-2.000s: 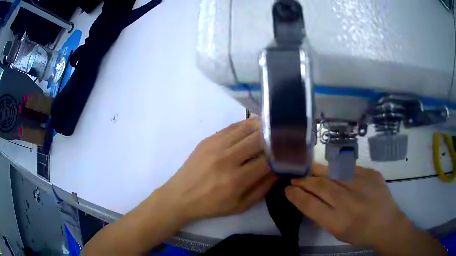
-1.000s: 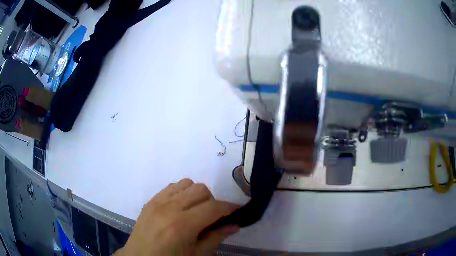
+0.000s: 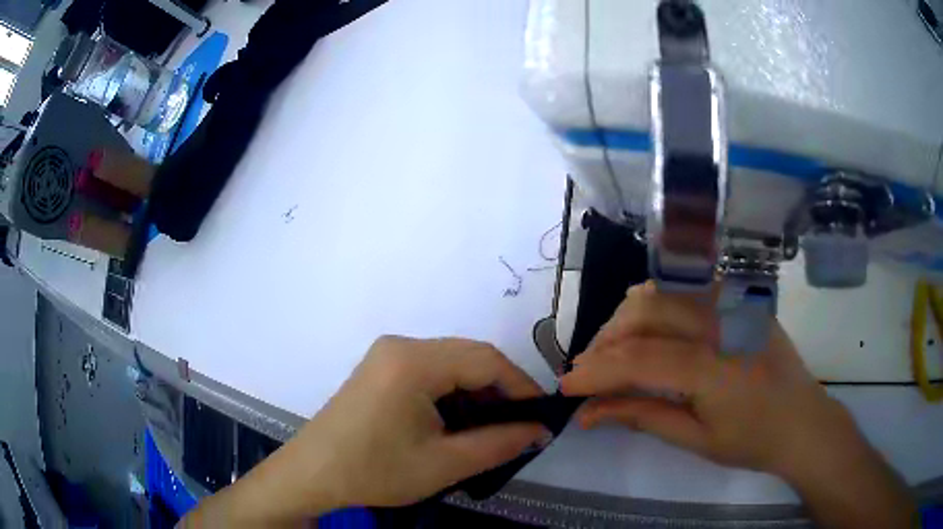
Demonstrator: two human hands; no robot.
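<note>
A black fabric strip (image 3: 608,274) runs from under the white sewing machine head (image 3: 827,83) toward the table's front edge, where it bends left. My left hand (image 3: 414,413) grips the strip between thumb and fingers near the front edge. My right hand (image 3: 693,382) holds the strip just beside it, fingertips close to the left ones. The shiny metal guard (image 3: 687,176) hangs over the right hand's knuckles. The needle and presser foot are hidden behind the head and guard.
A crumpled black length (image 3: 212,155) lies at the upper left. Thread cones (image 3: 114,201) and a clear container (image 3: 124,88) stand at the far left. Loose threads (image 3: 512,277) lie left of the needle plate. Yellow-handled snips (image 3: 923,341) lie at the right.
The right hand, out of view one second ago, is back on the strip. The left hand has moved right along the front edge. The camera view has shifted, moving the machine right in the picture.
</note>
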